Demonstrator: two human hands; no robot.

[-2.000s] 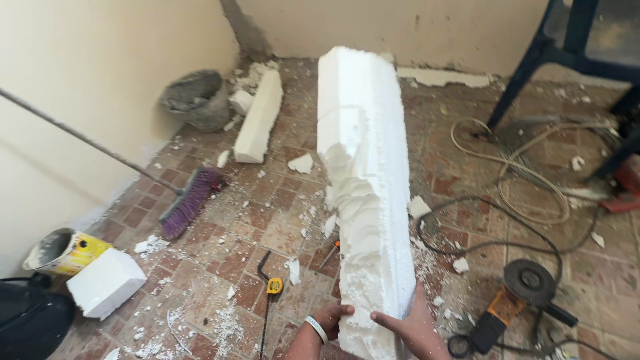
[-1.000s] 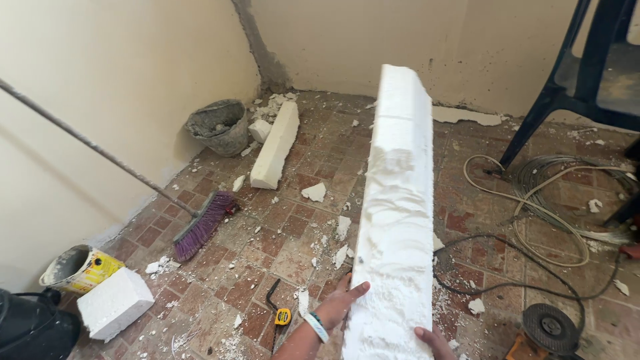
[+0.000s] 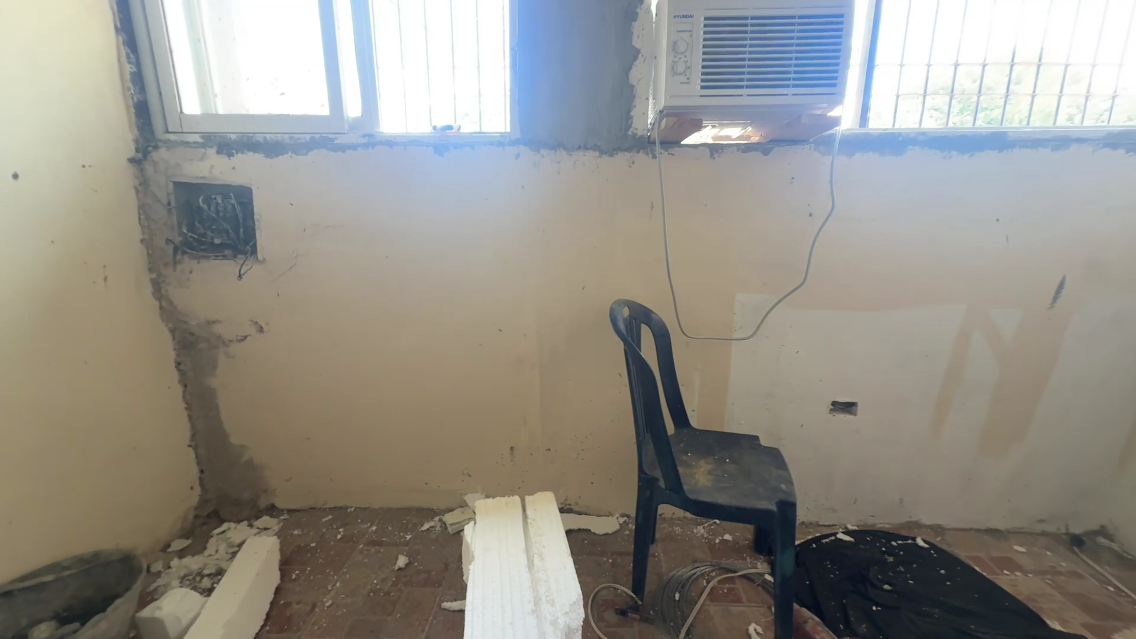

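A long white foam block [image 3: 522,568] rises from the bottom edge of the head view, its far end over the tiled floor near the wall. A groove runs along the face that shows. Its near end is cut off by the frame. Neither of my hands is in view, so whether they hold the block is hidden. Another long white block [image 3: 238,590] lies at the lower left, beside a smaller white chunk [image 3: 170,612].
A dark plastic chair [image 3: 728,470] stands right of the block, with coiled cable [image 3: 697,590] by its legs and black cloth [image 3: 896,586] behind. A bucket [image 3: 75,586] sits lower left. An air conditioner [image 3: 754,53] hangs above with a dangling cord [image 3: 676,302].
The view has tilted up strongly to the wall and windows. Both hands, on the block in the earlier frames, have left the view. The block now shows a grooved face instead of the rough, scooped one.
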